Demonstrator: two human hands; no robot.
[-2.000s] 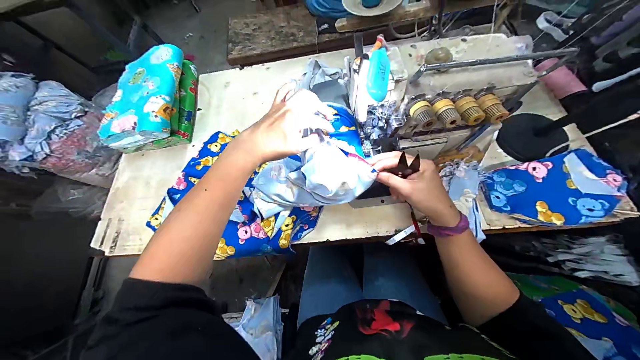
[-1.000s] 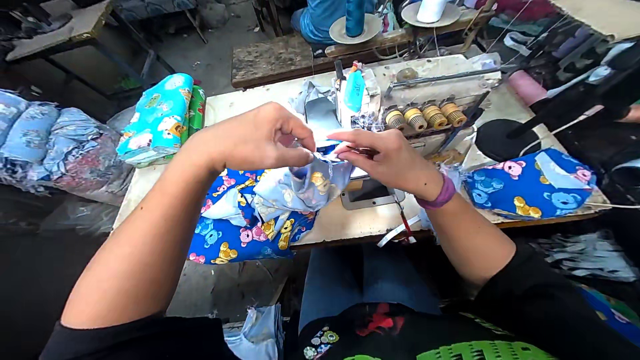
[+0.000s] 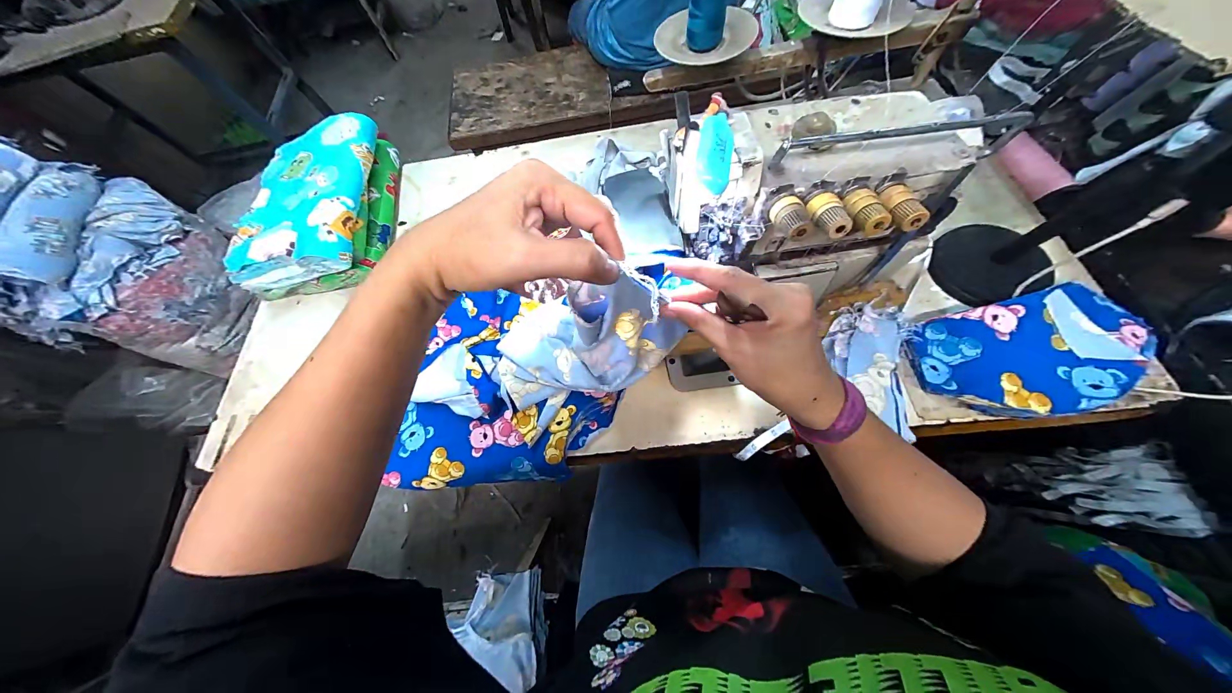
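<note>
Between its thumb and index finger, my left hand point(image 3: 529, 236) pinches the stitched edge of a bear-print cloth piece point(image 3: 616, 332), pale side outward. My right hand point(image 3: 756, 327) pinches the same edge a little to the right; a small dark tool, perhaps thread snips, shows partly within its palm. The piece hangs in folds over blue bear-print fabric point(image 3: 481, 433) at the table's front edge. Just behind my hands stands an overlock sewing machine point(image 3: 818, 250) with several tension dials point(image 3: 871, 212) and a light blue bottle-shaped thing point(image 3: 715, 154) on it.
Folded turquoise printed fabric point(image 3: 313, 207) lies at the table's left corner, on green fabric. Folded blue bear-print pieces point(image 3: 1035, 351) sit on the right, beside a black round plate point(image 3: 987, 265). Bundled pale cloth point(image 3: 82, 236) is at far left. Behind the table stands a wooden bench point(image 3: 539, 91).
Two seconds ago the cloth was bunched over my left hand, with dark snips showing in my right. Now both hands pinch its edge and the cloth hangs below them.
</note>
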